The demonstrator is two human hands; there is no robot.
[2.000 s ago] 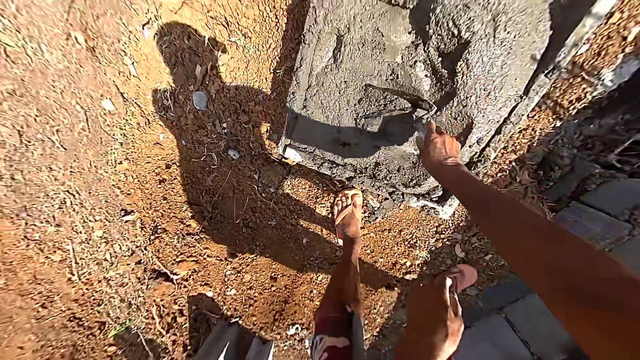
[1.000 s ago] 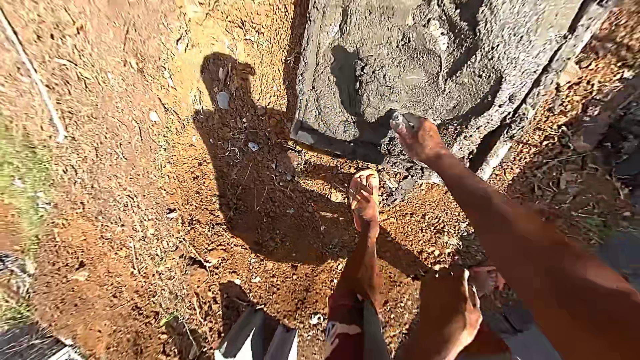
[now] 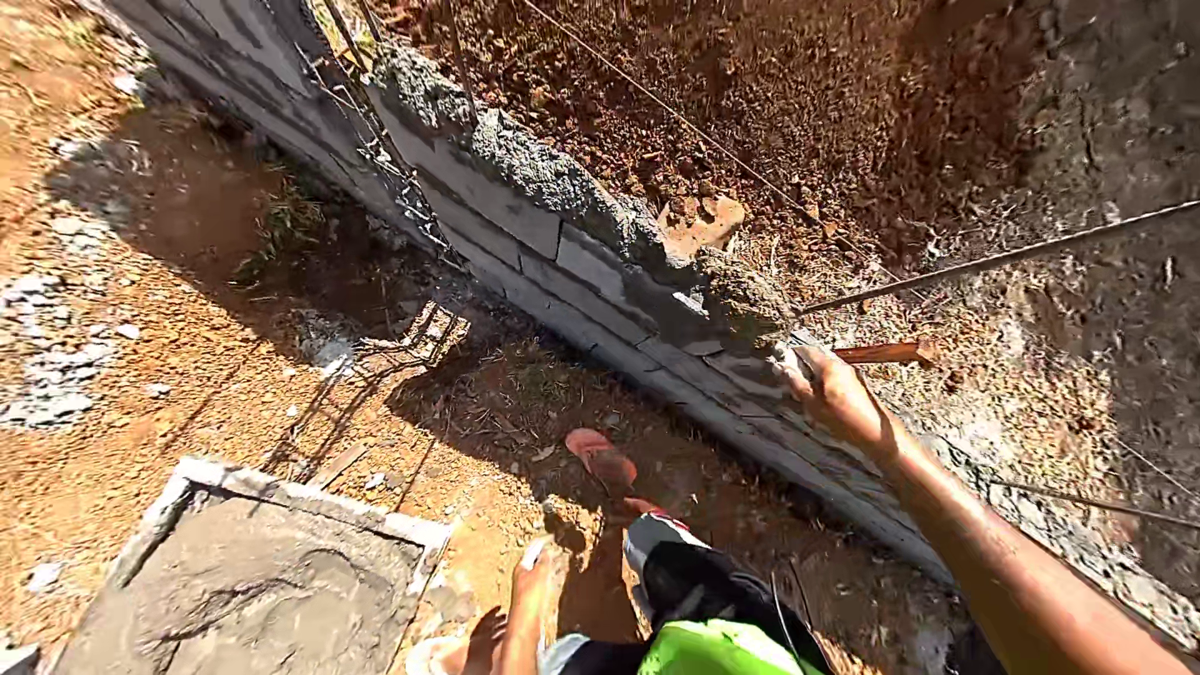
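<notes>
My right hand (image 3: 825, 384) is closed around the pale handle of a trowel at the top of a grey block wall (image 3: 591, 267). The blade cannot be made out against the lumpy mortar (image 3: 745, 286) beside the hand. My left hand (image 3: 534, 572) hangs low at the bottom centre, near my legs; a small white patch shows at its fingers, and whether it grips anything is unclear. Wet mortar (image 3: 253, 591) lies in a shallow rimmed mortar box (image 3: 309, 497) at the lower left. Rough mortar also tops the wall further up.
Steel rebar (image 3: 1003, 258) slants in from the right, by a short wooden piece (image 3: 886, 352). A thin string (image 3: 675, 112) crosses above the wall. Bent rebar ties (image 3: 398, 187) stand against its side. A reddish sandal (image 3: 600, 457) is on the soil, and gravel (image 3: 56, 347) lies left.
The view has swung from the mortar box to the block wall. My right hand has left the mortar in the box and is now at the wall's top.
</notes>
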